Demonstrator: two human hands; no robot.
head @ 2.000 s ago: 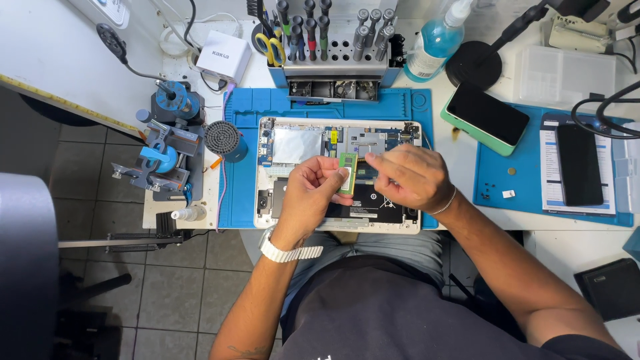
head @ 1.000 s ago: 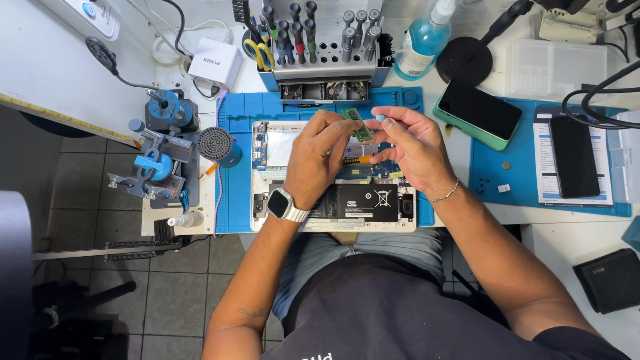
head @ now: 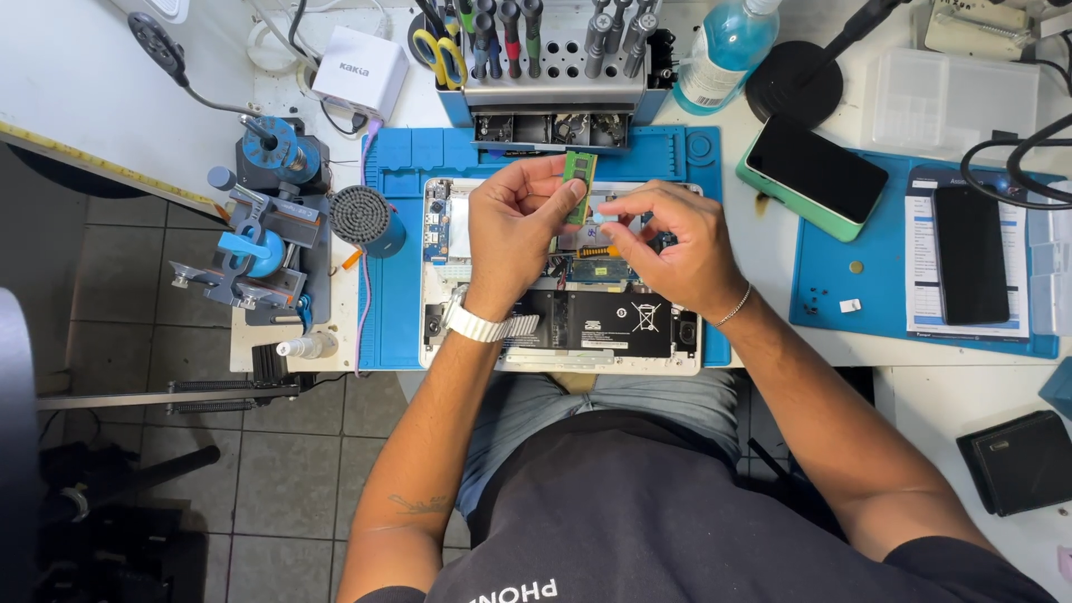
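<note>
My left hand (head: 523,222) holds a green memory module (head: 579,188) upright between thumb and fingers. My right hand (head: 678,243), just to its right, pinches a small light-blue piece (head: 601,218), perhaps an eraser, at the fingertips. A screwdriver with an orange and black handle (head: 596,251) lies at the right hand's fingers; whether the hand grips it cannot be told. Both hands are over an opened laptop base (head: 519,362) with its black battery (head: 620,322) near me and circuit boards beyond. The hands hide part of the boards.
A blue silicone mat (head: 392,301) lies under the laptop. Behind stands a screwdriver rack (head: 553,92), with a spray bottle (head: 708,71) at its right. A clamp fixture (head: 251,247) and brush-like cylinder (head: 368,219) are at left. Right are phones (head: 816,172) and small parts on another mat (head: 825,251).
The memory module is now upright in my left hand; one second ago it was tilted between both hands. My right hand has moved slightly away from it, still pinching the light-blue piece.
</note>
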